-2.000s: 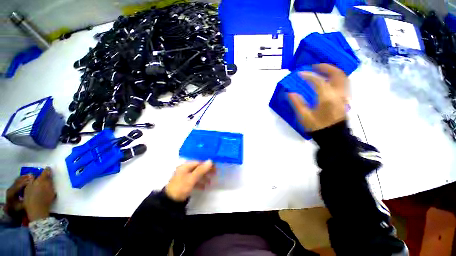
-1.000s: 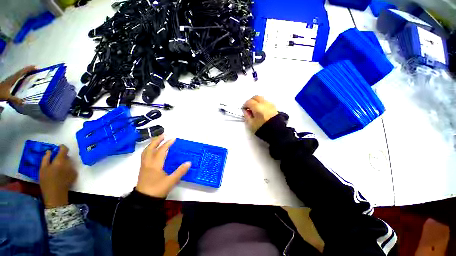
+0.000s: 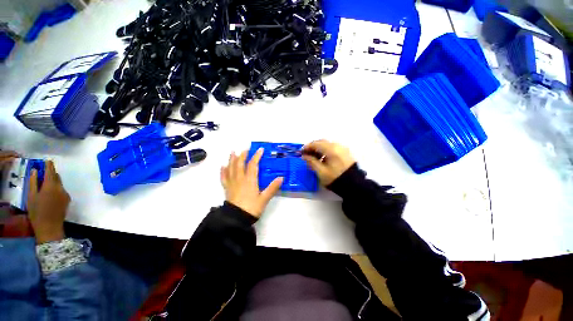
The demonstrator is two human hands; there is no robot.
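A blue insert tray (image 3: pixel 290 178) lies on the white table in front of me. My left hand (image 3: pixel 246 185) rests on its left edge, fingers spread, holding it. My right hand (image 3: pixel 328 162) pinches a thin dark USB cable (image 3: pixel 288 151) at the tray's upper right. The cable's plug end lies over the upper part of the tray. Whether it sits in the groove cannot be told. The rest of the cable is hidden by my right hand.
A cable pile (image 3: pixel 213 56) lies beyond my hands. Loaded trays (image 3: pixel 135 160) are at left, with finished packs (image 3: pixel 63 100) behind. Stacks of empty trays (image 3: pixel 430 122) stand at right, near a large blue box (image 3: pixel 371 37). A neighbour's hand (image 3: pixel 47 200) holds a pack at far left.
My left hand has moved the tray right and away from me. My right hand has brought the cable from the bare table onto the tray. The neighbour now holds a white-panelled pack.
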